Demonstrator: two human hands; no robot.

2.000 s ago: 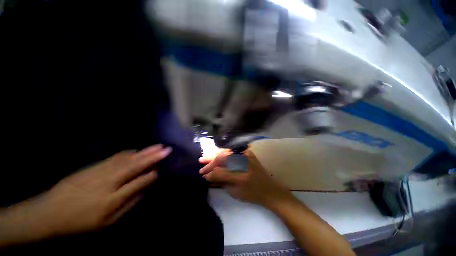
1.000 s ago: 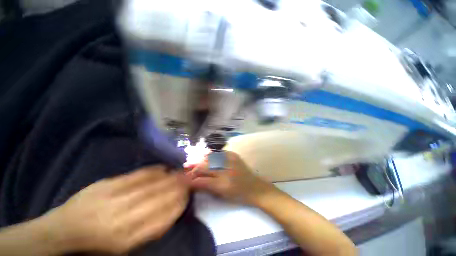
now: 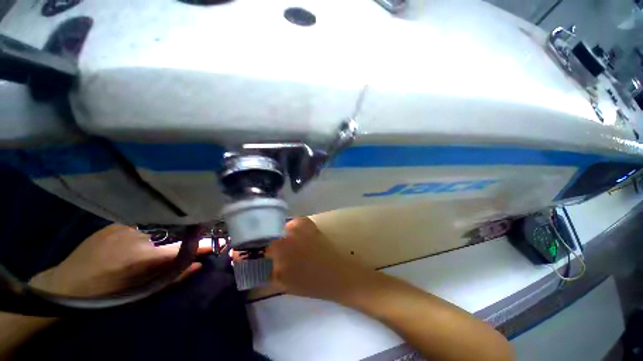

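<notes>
Black cloth (image 3: 169, 324) lies over the table's left part and under the machine head's left end. My left hand (image 3: 116, 264) is on the cloth left of the lit presser foot area (image 3: 217, 245), partly behind a dark curved guard (image 3: 99, 304); its fingertips point to the needle area. My right hand (image 3: 299, 257) is just right of the needle area, its fingers partly hidden behind the tension dial (image 3: 254, 218) and the grey ribbed knob (image 3: 252, 273). Whether its fingertips pinch the cloth cannot be seen. The white sewing machine head (image 3: 437, 99) fills the upper view.
The cream machine bed (image 3: 395, 233) lies beneath the arm. A small black box with green lights (image 3: 539, 240) and cables is at its right. The white table (image 3: 423, 282) has a front edge running to the upper right. A dark control panel (image 3: 599, 180) is on the head's right end.
The view has moved closer to the machine head, which now covers more of the picture. My left hand has moved in beside the needle area. My right hand stays beside the needle.
</notes>
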